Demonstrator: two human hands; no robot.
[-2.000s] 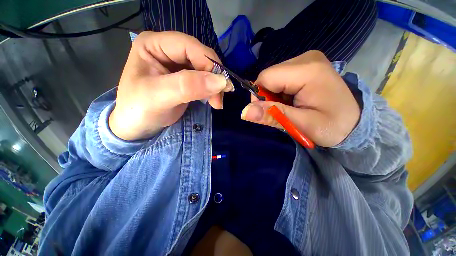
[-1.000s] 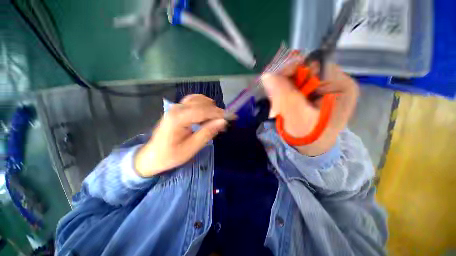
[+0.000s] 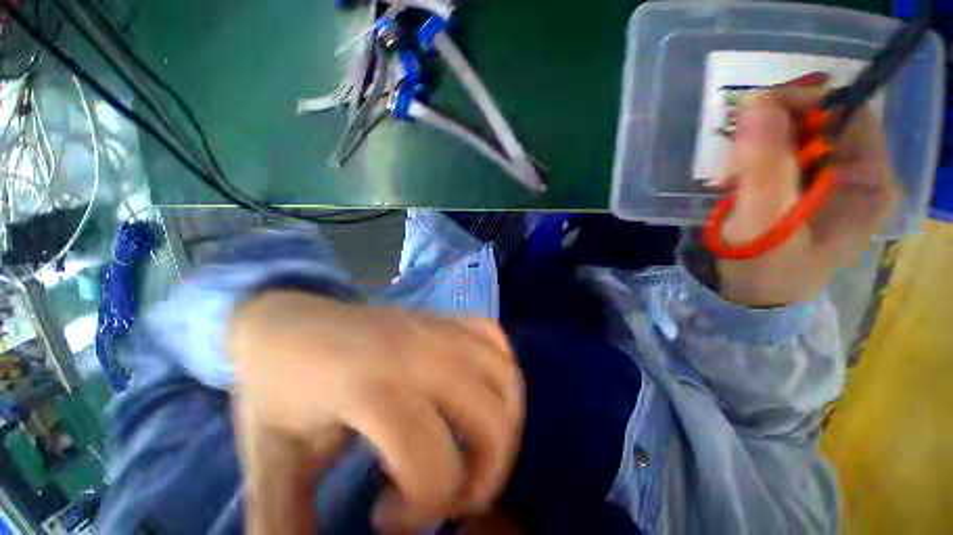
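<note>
My right hand point(image 3: 799, 183) is blurred over the clear lidded box point(image 3: 658, 136) with a white label point(image 3: 716, 125). The orange-handled scissors point(image 3: 768, 238) are hooked on it, their dark blades pointing up and right. My left hand point(image 3: 387, 387) is blurred and close to the camera over my lap, its fingers curled; I cannot tell whether it holds anything. Grey ribbon cables point(image 3: 475, 89) with blue connectors point(image 3: 411, 75) lie crossed in a pile on the green mat point(image 3: 570, 94).
Black cables point(image 3: 172, 152) run across the left of the bench. A dark blue wire bundle point(image 3: 120, 298) and white wires point(image 3: 89, 157) are at the far left. A blue tray edge point(image 3: 940, 193) shows beside the box. Yellow floor point(image 3: 904, 355) is at the right.
My right hand has moved right, over the box, with the scissors still on it. My left hand has come down and closer to the camera. The cable strands seen between my hands no longer show.
</note>
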